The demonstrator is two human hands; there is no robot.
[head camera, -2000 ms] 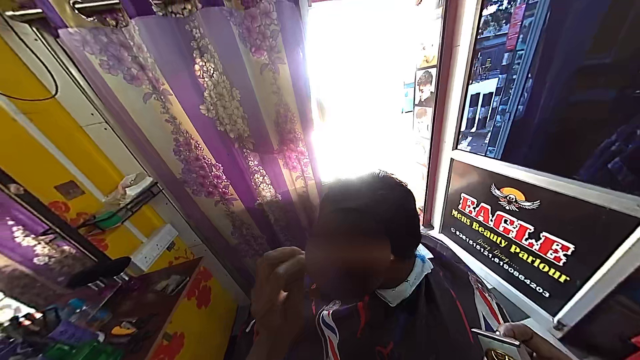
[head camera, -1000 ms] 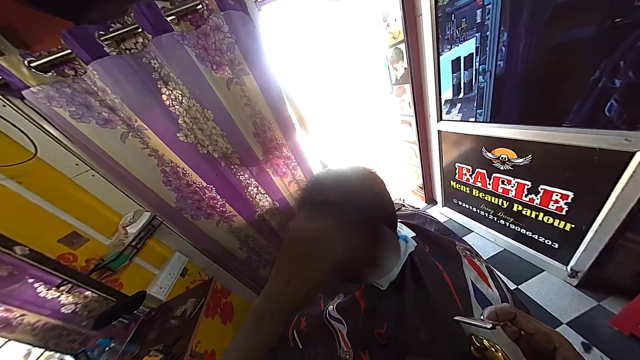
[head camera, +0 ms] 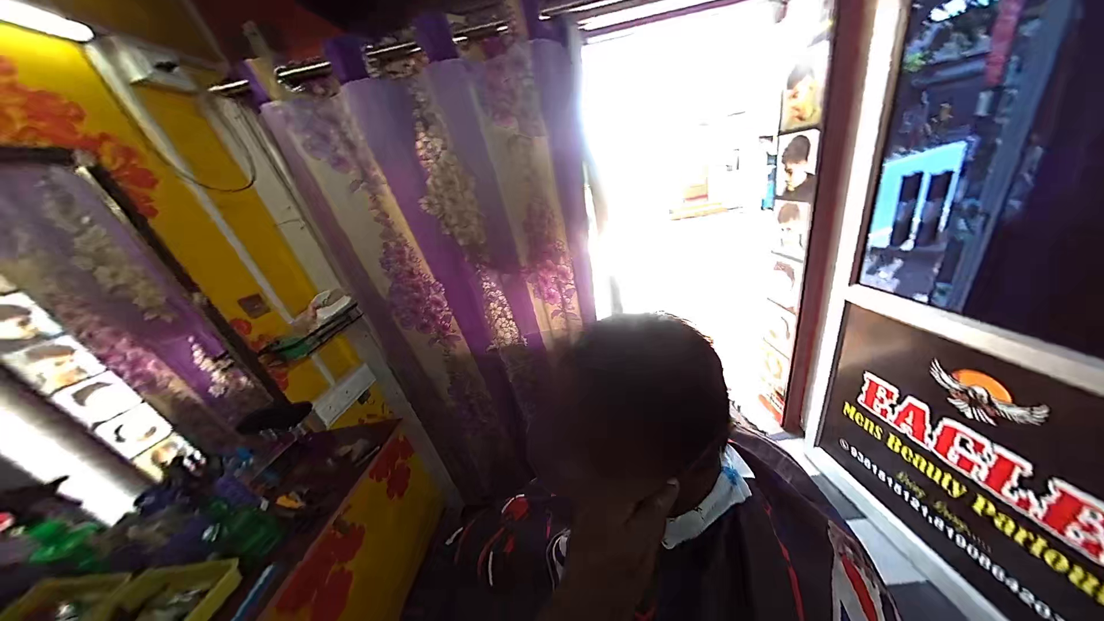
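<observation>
A person with short dark hair sits in the lower middle, head tilted, draped in a dark cape with red and white patterning. Around the neck is a white neck strip with a blue mark. My left hand rests against the side of the person's head near the ear and jaw. It is in deep shadow, so its fingers are hard to make out. My right hand is out of view.
A counter with green bottles and a yellow basket stands at the left below a mirror. Behind the person hangs a purple floral curtain beside a bright doorway. A framed glass door panel stands at the right.
My left hand, raised beside the face two seconds ago, is now against the head. My right hand, earlier holding a metal tool at the lower right, has left the view.
</observation>
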